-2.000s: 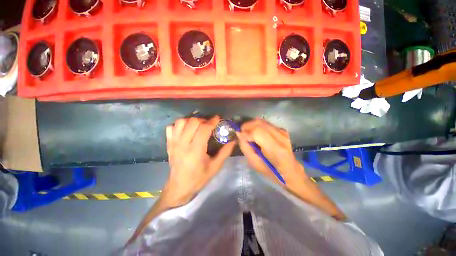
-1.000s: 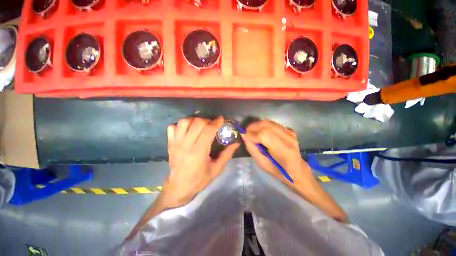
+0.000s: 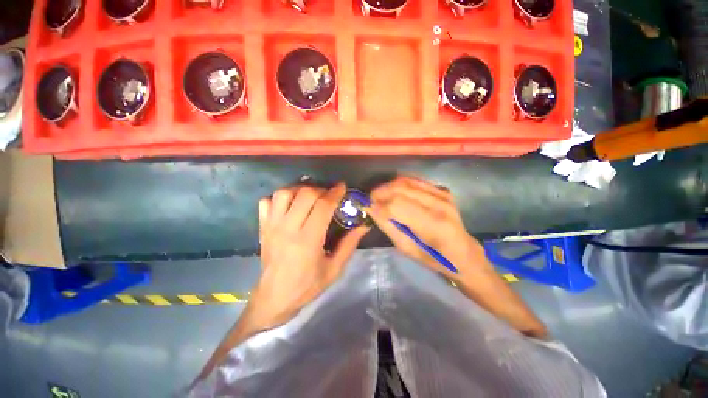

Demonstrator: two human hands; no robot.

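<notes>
A round electronic assembly (image 3: 352,208), a dark cup with a shiny rim and silver-white parts inside, is at the near edge of the bench. My left hand (image 3: 299,229) grips it from the left between thumb and fingers. My right hand (image 3: 423,218) holds a slim blue tool (image 3: 423,246) like a pen. The tool's front end is at the upper right rim of the cup; its exact contact point is too small to tell. The tool's back end sticks out over my right wrist.
A red foam tray (image 3: 310,140) holds several round units; one front pocket shows plain. An orange tool (image 3: 648,140) lies right over white tissue (image 3: 594,172), near a spool (image 3: 661,97). Blue stools (image 3: 543,260) stand below. Grey-clad sleeves of people show at both sides.
The blue tool lies at a slightly flatter angle, and my right hand has turned a little over it. My left hand still holds the unit. The view has shifted slightly.
</notes>
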